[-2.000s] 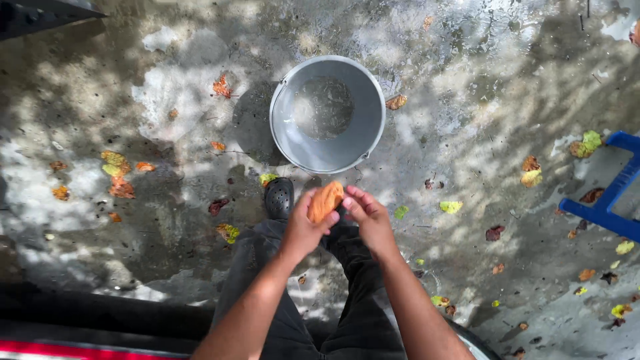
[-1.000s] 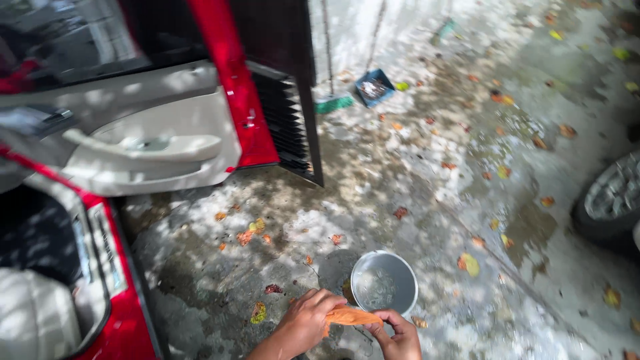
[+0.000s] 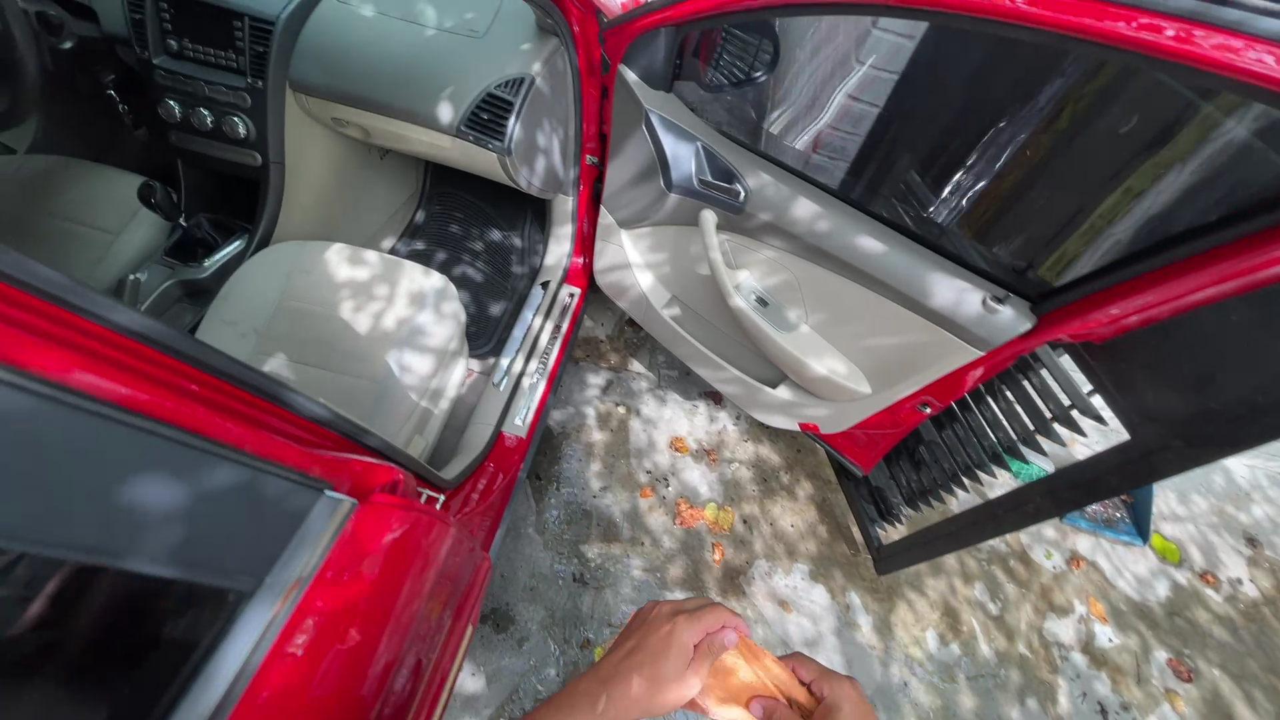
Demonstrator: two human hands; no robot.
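Note:
An orange cloth is held between my two hands at the bottom middle of the view. My left hand grips its left side, the thumb on top. My right hand holds the right side, and the lower edge of the view cuts part of it off. Ahead stands a red car's front door, swung wide, its beige inner panel with a pull handle facing me. To the left of it show the pale front seat and a black ribbed floor mat.
The red rear door is close at the left. A black slatted metal frame stands behind the front door, with a blue dustpan partly hidden beyond it. Fallen leaves lie on the wet concrete ground.
The view has swung from the ground to the car, and the grey bucket seen earlier is out of sight. The orange cloth, bunched at first, was stretched between both hands and is still held by both.

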